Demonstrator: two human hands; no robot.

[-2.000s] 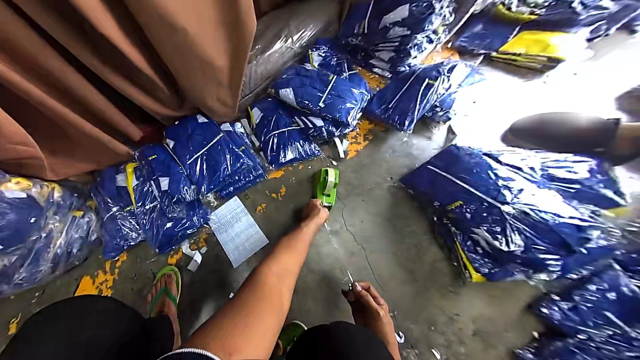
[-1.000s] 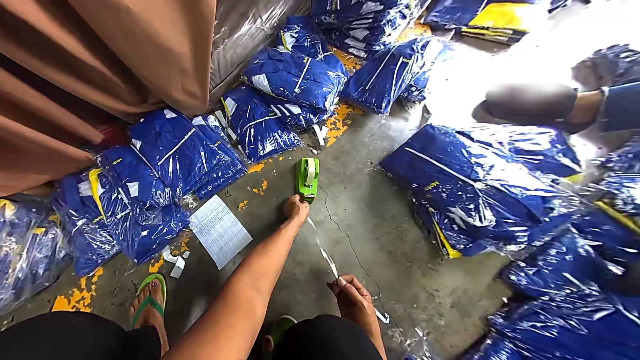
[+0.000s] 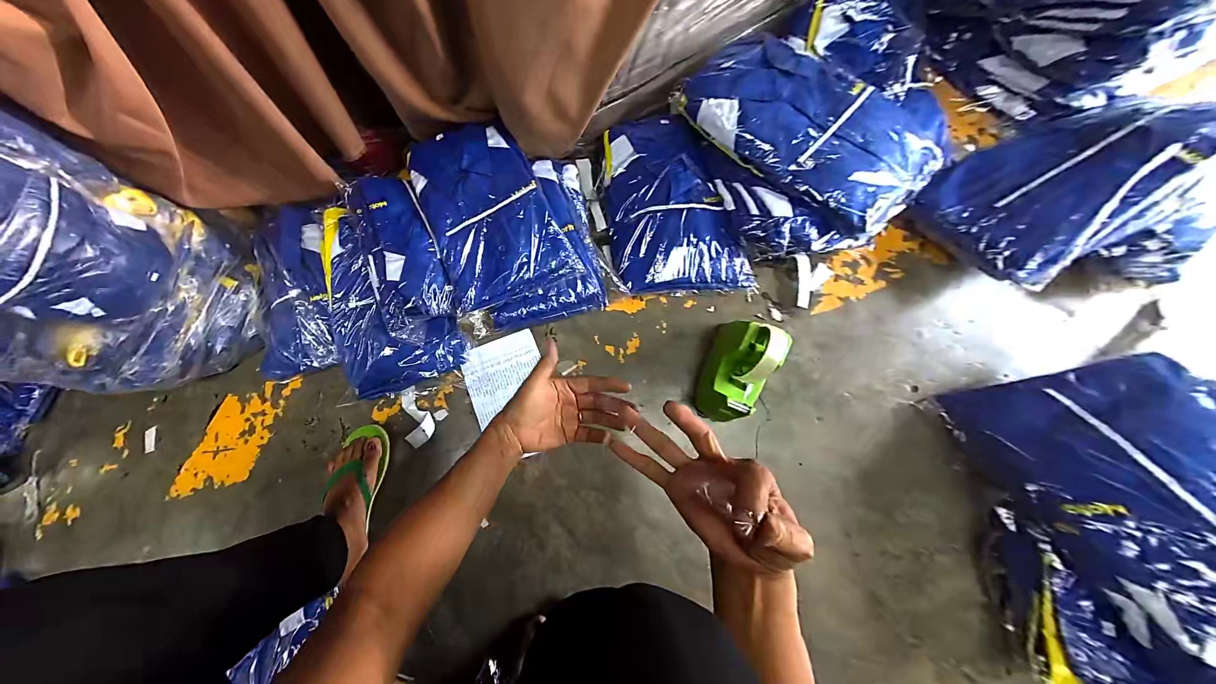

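Palm up and fingers spread, my left hand [image 3: 560, 408] holds nothing and partly covers the printed sheet of paper [image 3: 502, 372] on the floor. Just right of it is my right hand [image 3: 731, 494], its thumb and a finger bent in to the palm, where something small and clear seems to glint; the other fingers point to my left hand. The green tape dispenser [image 3: 724, 372] with a roll of pale tape stands on the concrete floor beyond my right hand.
Blue garments in clear plastic bags [image 3: 679, 218] lie along the brown curtain [image 3: 190, 104]. More bagged blue garments [image 3: 1092, 456] lie at right. Paper scraps [image 3: 418, 418] are near my sandalled foot [image 3: 356, 470].
My left hand has left the tape dispenser and come near my right hand. The pale strip that ran from the dispenser to my right hand no longer shows. The view has shifted.
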